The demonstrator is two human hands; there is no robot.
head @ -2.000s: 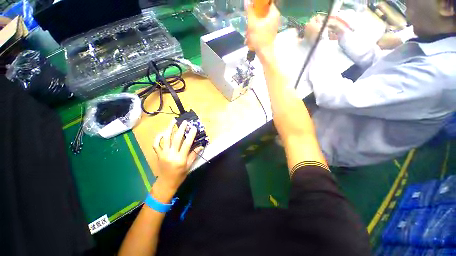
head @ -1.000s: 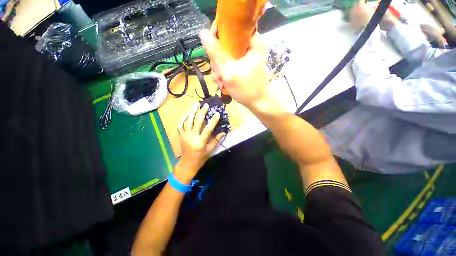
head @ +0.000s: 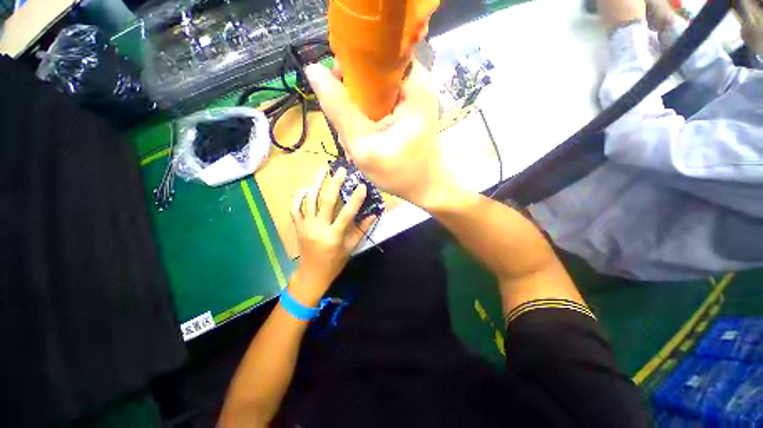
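Note:
The black corded unit (head: pixel 362 194) lies on the tan board (head: pixel 276 180) near the bench edge. My left hand (head: pixel 325 224) holds it down, fingers over its near left side. My right hand (head: pixel 389 138) grips the orange electric screwdriver (head: pixel 368 52) upright above the unit. The driver's tip is hidden behind my right hand, so I cannot tell whether it touches the unit. The unit's black cable (head: pixel 289 138) loops on the board behind it, partly covered by my right hand.
An open parts bag (head: pixel 224 170) with small black parts stands left of the board, beside thin black strips (head: pixel 166 185). A clear tray (head: pixel 230 52) is behind. The shiny feeder mechanism (head: pixel 468 77) is right of the driver. A person in grey sleeves (head: pixel 640 75) works at right.
The orange driver and my right hand have come from beside the feeder, at the upper right, to above the unit. My left hand has stayed on the unit. The view has shifted.

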